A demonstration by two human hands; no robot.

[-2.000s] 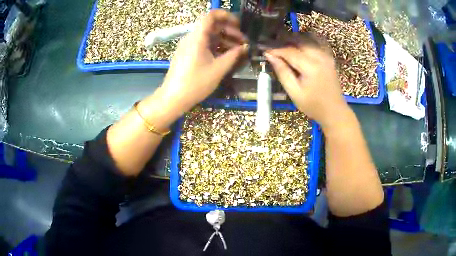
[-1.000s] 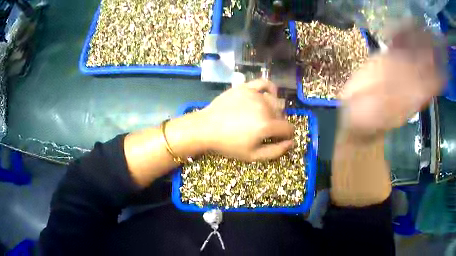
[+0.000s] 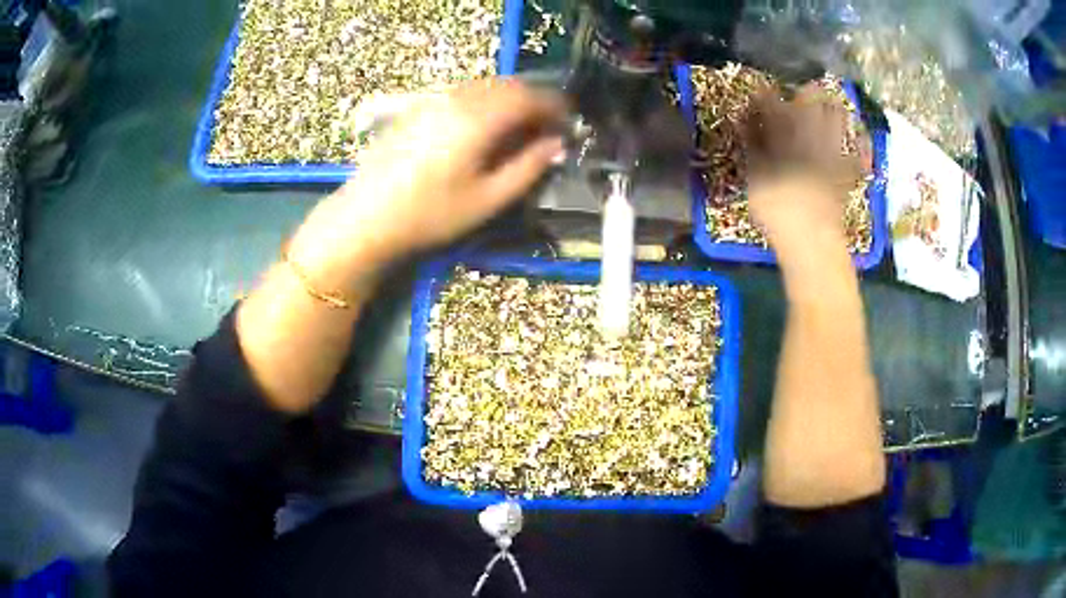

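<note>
The dark bench press (image 3: 637, 105) stands between the two rear trays. Its white front handle (image 3: 616, 263) points towards me over the near tray of gold-silver pieces (image 3: 549, 397). My left hand (image 3: 468, 152) is left of the press, its thumb and fingertips close together near the fixture; whether it holds a small part cannot be told. A white side handle (image 3: 386, 111) shows beside it over the left tray. My right hand (image 3: 801, 146) is blurred over the right tray of copper-toned parts (image 3: 725, 210); its fingers cannot be made out.
The left tray (image 3: 275, 175) holds small gold and silver parts. A printed white packet (image 3: 935, 210) lies right of the right tray, with a clear plastic bag of pale parts (image 3: 912, 76) behind. The green bench top (image 3: 129, 257) has a worn front edge.
My left hand has moved from the front handle back to the left of the press. My right hand has moved left from the far right to over the right tray. The front handle is uncovered.
</note>
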